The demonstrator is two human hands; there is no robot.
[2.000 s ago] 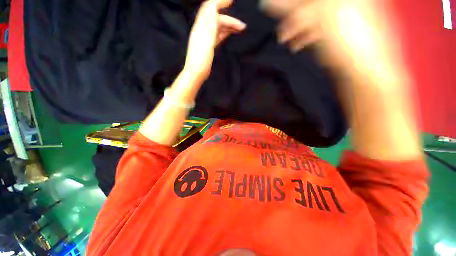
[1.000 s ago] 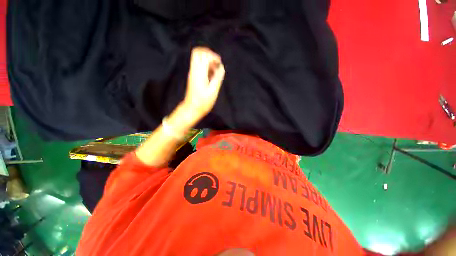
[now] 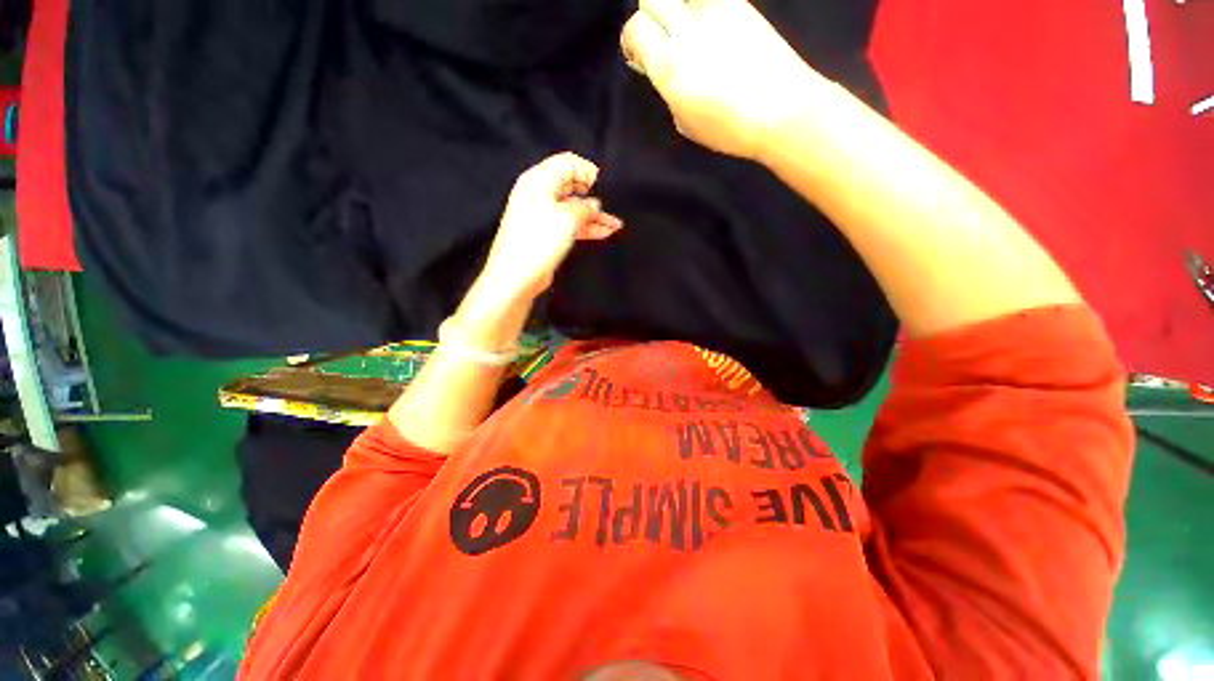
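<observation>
A dark coat covers the lap and the front of the red table. My left hand lies on the middle of the coat, its fingers curled and pinching the dark cloth. My right hand is above and to the right of it, over the coat near the top edge of the picture. Its fingers are bent together. Any needle, thread or button at the fingertips is too small to see.
The red table shows on the right with a white strip and a slim dark tool at the picture's edge. A yellow-edged crate stands below the coat, above the green floor.
My right hand, blurred over the coat two seconds ago and swung out to the lower right one second ago, is back above the coat. My left hand stays on the cloth. The view has shifted slightly.
</observation>
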